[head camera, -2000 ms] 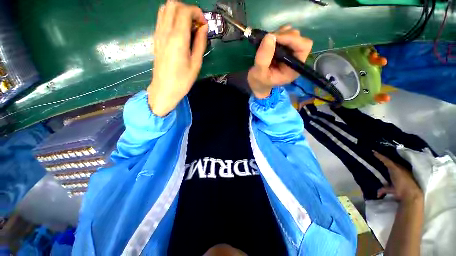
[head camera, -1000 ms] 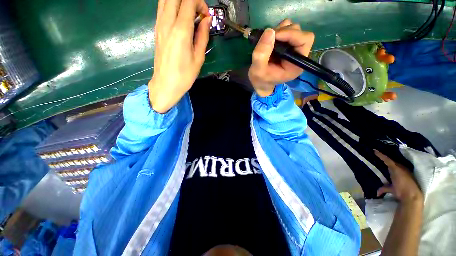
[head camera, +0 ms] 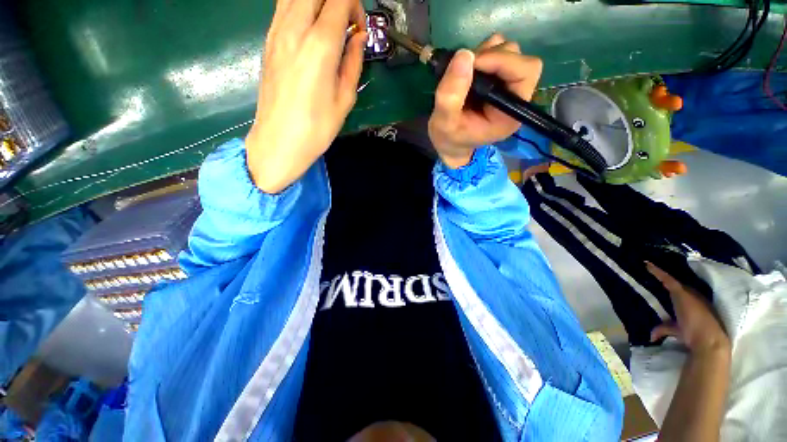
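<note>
A small dark device assembly with a white inside (head camera: 376, 36) sits at the top of the view, against the grey-brown fixture (head camera: 409, 26) on the green bench. My right hand (head camera: 479, 95) grips the soldering iron (head camera: 509, 108) like a pencil, its metal tip reaching over the assembly's right side. My left hand (head camera: 306, 91) is at the assembly's left edge, fingertips pinched on a tiny orange-yellow piece, mostly hidden by the fingers. A thin pale solder wire (head camera: 164, 159) runs across the bench towards my left hand.
Stacked clear trays (head camera: 129, 250) stand below the bench at left, and more trays (head camera: 22, 121) lie at the upper left. A green cartoon-animal fan (head camera: 643, 129) is at the bench edge, right. Another person's arm (head camera: 699, 345) is at lower right. Black cables (head camera: 744, 34) hang at upper right.
Since the earliest frame, the fan shows slightly further right and the assembly slightly higher. My left wrist has shifted a little left. The iron stays over the assembly.
</note>
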